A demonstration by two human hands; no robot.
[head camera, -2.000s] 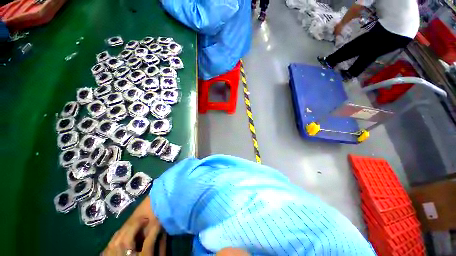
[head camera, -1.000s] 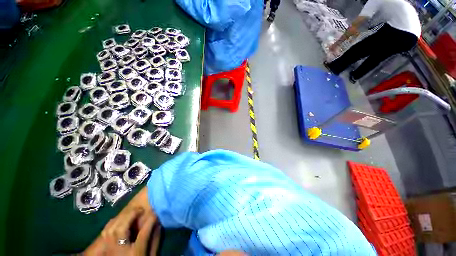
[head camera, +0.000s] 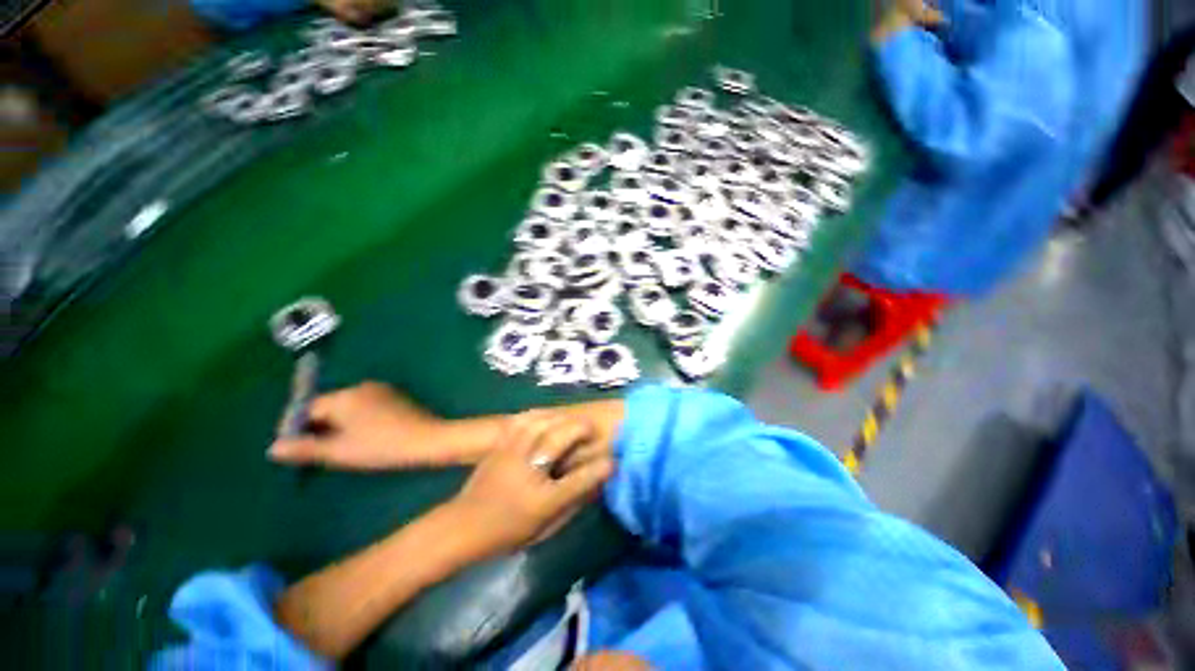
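The whole view is blurred. My right hand [head camera: 354,426] lies over the green mat [head camera: 184,433] at the left, closed on a slim greyish tool, seemingly tweezers [head camera: 303,388]. The tool points up towards a single square unit [head camera: 304,323] with a pale rim and dark centre; whether they touch is unclear. My left hand [head camera: 524,479], with a ring, lies across my right wrist near the blue cuff, fingers bent and a little apart, with no object seen in it. A large spread of similar units [head camera: 642,243] lies beyond my right forearm.
More units [head camera: 334,59] lie at the far upper left, near another person's hand. A person in a blue smock [head camera: 970,144] is at the bench's upper right, above a red stool [head camera: 865,328]. A blue platform [head camera: 1094,511] and yellow-black floor tape [head camera: 891,406] are at the right.
The view has swung left, so the unit spread and stool appear further right. My right hand with the tool, both forearms and the lone unit now show. My left hand remains near the right cuff.
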